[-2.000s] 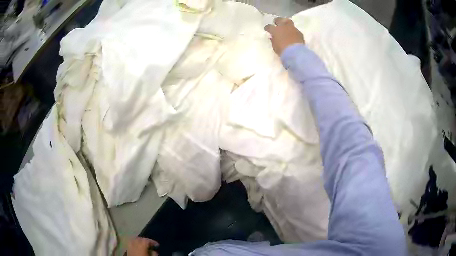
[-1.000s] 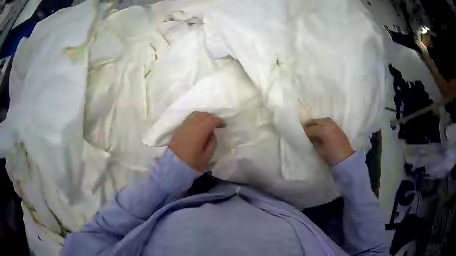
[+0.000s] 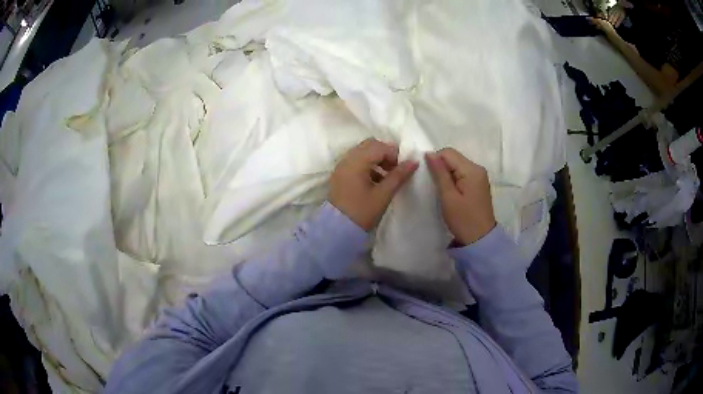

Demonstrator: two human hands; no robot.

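Observation:
A white knit garment piece (image 3: 416,238) lies in front of me, with a narrow sleeve-like part running down from the heap. My left hand (image 3: 370,183) pinches this part between thumb and finger at its left edge. My right hand (image 3: 462,196) pinches it just to the right, with the fingertips close to those of my left hand. The main white garment pile (image 3: 162,154) spreads behind and to the left, in loose folds. The lower edge of the held part hangs toward my body.
A white table (image 3: 590,192) on the right bears navy fabric scraps (image 3: 609,100), a thin rod (image 3: 632,123), a thread cone (image 3: 684,145) and a crumpled white bundle (image 3: 644,198). A person's arm (image 3: 636,58) shows at the top right. A pale grey patch (image 3: 532,215) lies on the cloth.
Both hands have moved toward each other and up, onto the narrow part, and pinch it. The view has shifted, showing more of the right table and the other person's arm.

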